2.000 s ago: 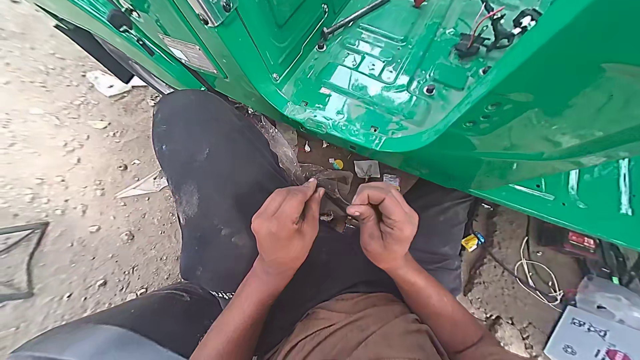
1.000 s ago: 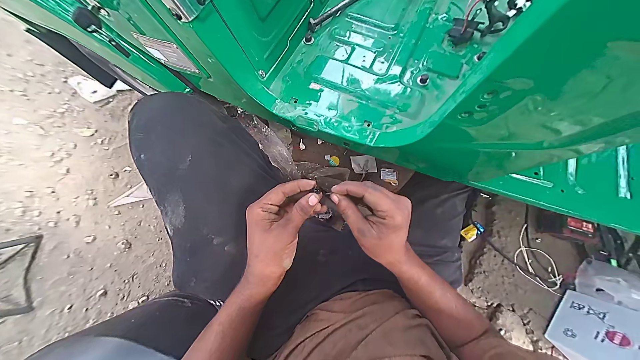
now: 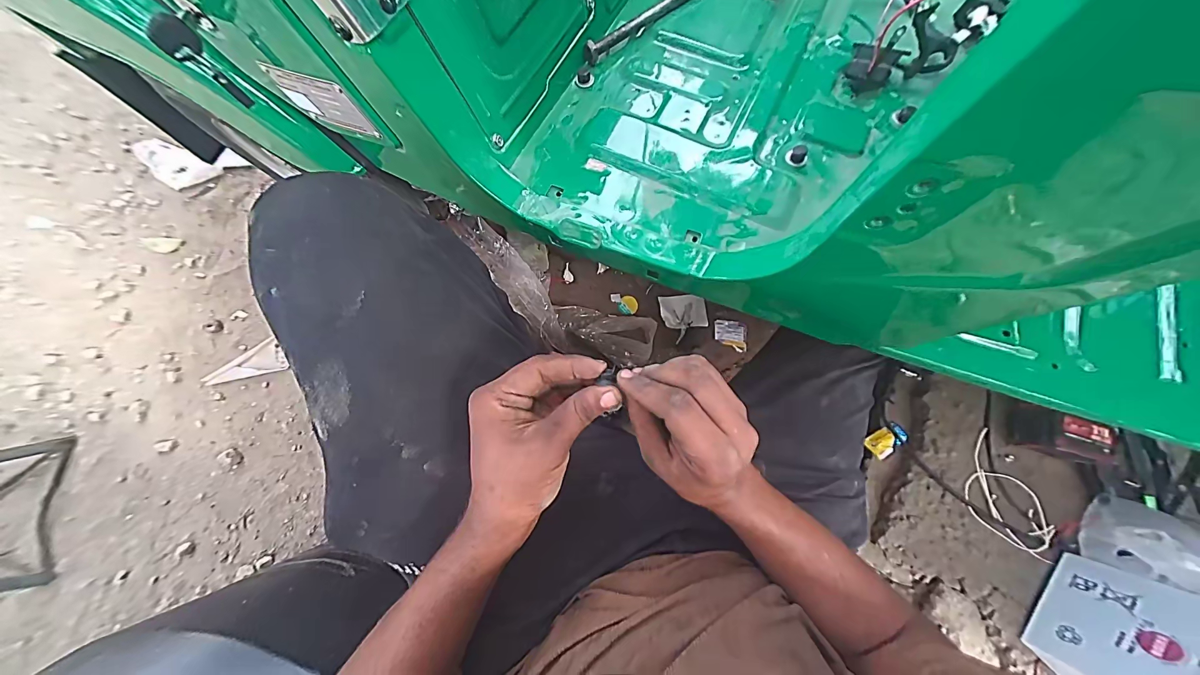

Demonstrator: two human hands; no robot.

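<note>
Between my two hands, over my lap, is a small dark part point(image 3: 607, 378), too small and too covered by fingers to name. My left hand point(image 3: 534, 427) pinches it between thumb and forefinger. The fingertips of my right hand point(image 3: 689, 422) meet it from the other side and also seem to pinch it. Just beyond my fingers lies a crumpled clear plastic bag point(image 3: 605, 330) on the ground. The green vehicle body's floor pan point(image 3: 656, 178) is in front of me, with a black rod point(image 3: 637, 28) lying on it.
Black wired connectors point(image 3: 872, 67) sit on the floor pan at the upper right. Small scraps and a white packet point(image 3: 682, 311) lie below the sill. To the right are a coiled pale cord point(image 3: 1008, 506), a yellow-and-blue item point(image 3: 881, 442) and a white box point(image 3: 1106, 619). A dark metal frame point(image 3: 42, 525) lies left.
Two seconds ago my hands were a little apart with a thin strand seemingly between them; now the fingertips meet at the small dark part.
</note>
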